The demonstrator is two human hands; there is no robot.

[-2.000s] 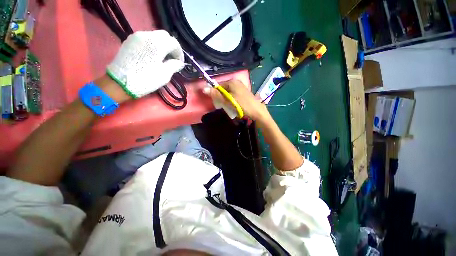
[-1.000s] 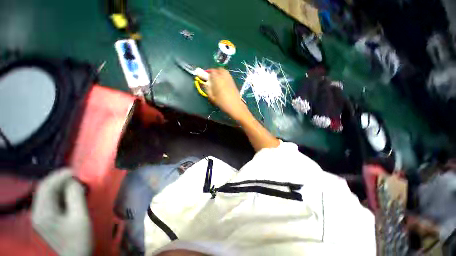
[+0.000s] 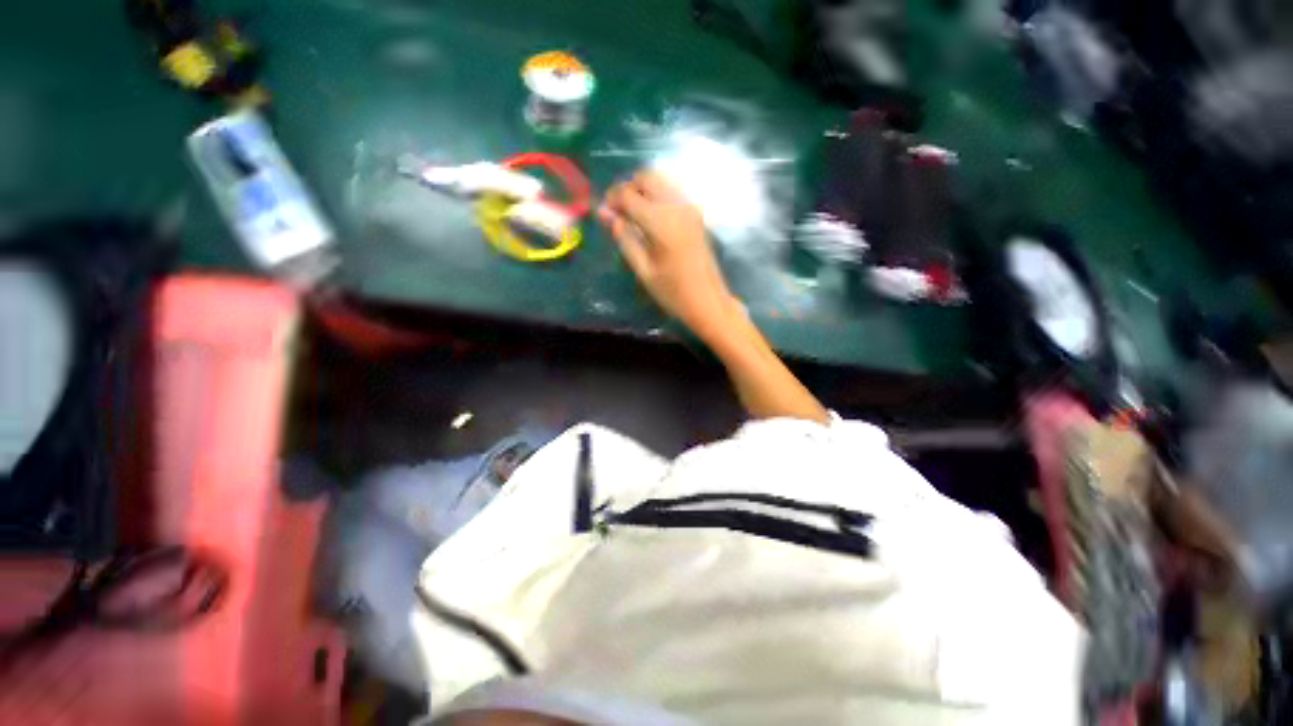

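Observation:
The scissors (image 3: pixel 528 207), with one red and one yellow handle loop and pale wrap, lie on the green bench (image 3: pixel 411 263). My right hand (image 3: pixel 662 238) is just right of the handles, at the left edge of a blurred pile of white cable ties (image 3: pixel 720 182). The hand is blurred; I cannot tell whether its fingers hold anything. My left hand is out of the picture. The black housing (image 3: pixel 88 355) with its white disc is cut off at the left edge.
A solder spool (image 3: pixel 556 94) stands behind the scissors. A power strip (image 3: pixel 261 194) and the yellow-black soldering gun (image 3: pixel 192 60) are at upper left. Dark bundled leads (image 3: pixel 886 206) lie right of the ties. A black cable (image 3: pixel 156 586) lies on the pink surface (image 3: pixel 220 426).
My right hand has let go of the scissors, now lying on the bench, and moved to the cable ties. My gloved left hand has left the picture. The view has shifted right.

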